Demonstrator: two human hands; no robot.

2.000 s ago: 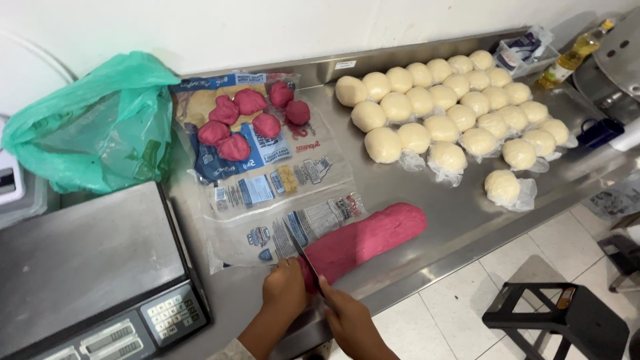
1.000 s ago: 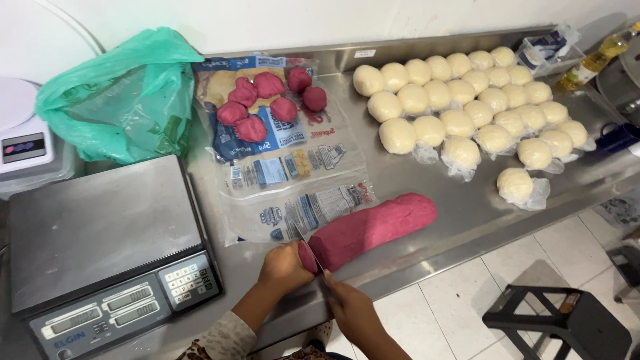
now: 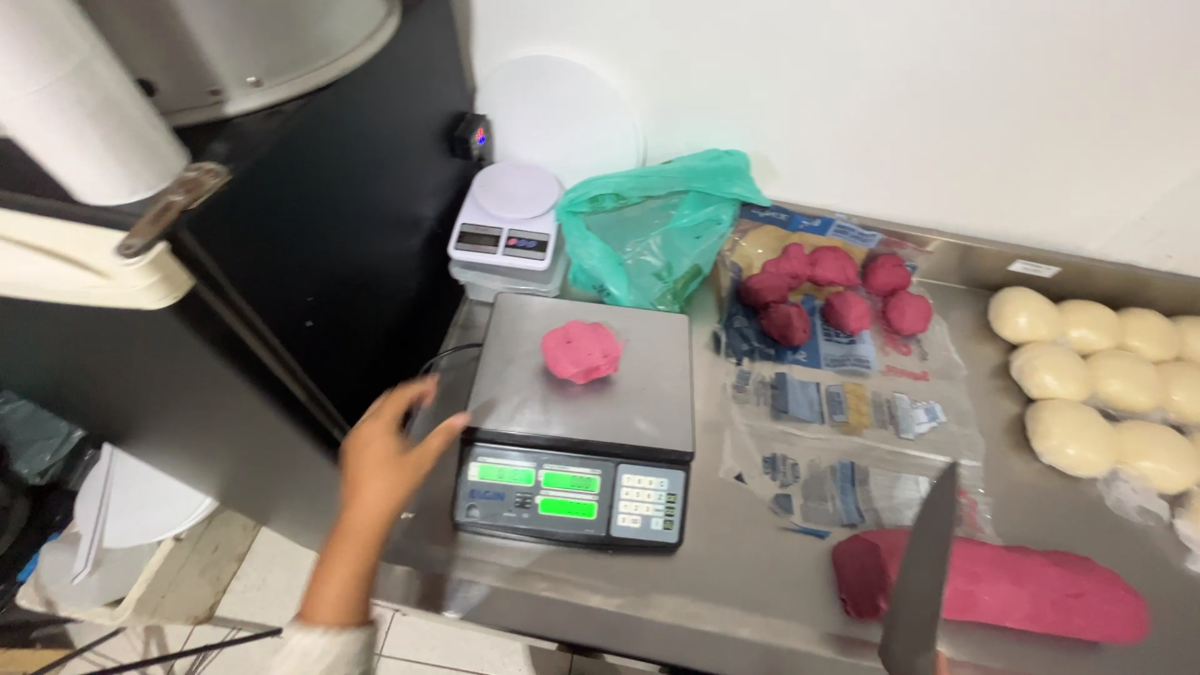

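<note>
A cut piece of pink dough (image 3: 581, 352) lies on the steel platform of a digital scale (image 3: 572, 492), whose displays are lit green. My left hand (image 3: 398, 450) is at the scale's left edge, fingers apart, holding nothing. At the bottom edge my right hand (image 3: 941, 664) is barely in view, with a kitchen knife (image 3: 919, 572) in it, blade pointing up. Behind the blade lies a thick pink dough log (image 3: 1041, 586), its cut end to the left. Several pink dough pieces (image 3: 847, 311) rest on flattened plastic packaging (image 3: 844, 450).
Rows of pale dough balls (image 3: 1069, 436) stand at the right. A green plastic bag (image 3: 647, 244) and a small white kitchen scale (image 3: 506, 220) are behind the large scale. A black appliance (image 3: 347, 187) rises at the left; the steel counter's front edge (image 3: 600, 609) runs along the bottom.
The view has swung left. My left hand has left the dough log, and a cut pink piece now lies on the scale, which was bare before. The knife is now raised off the log.
</note>
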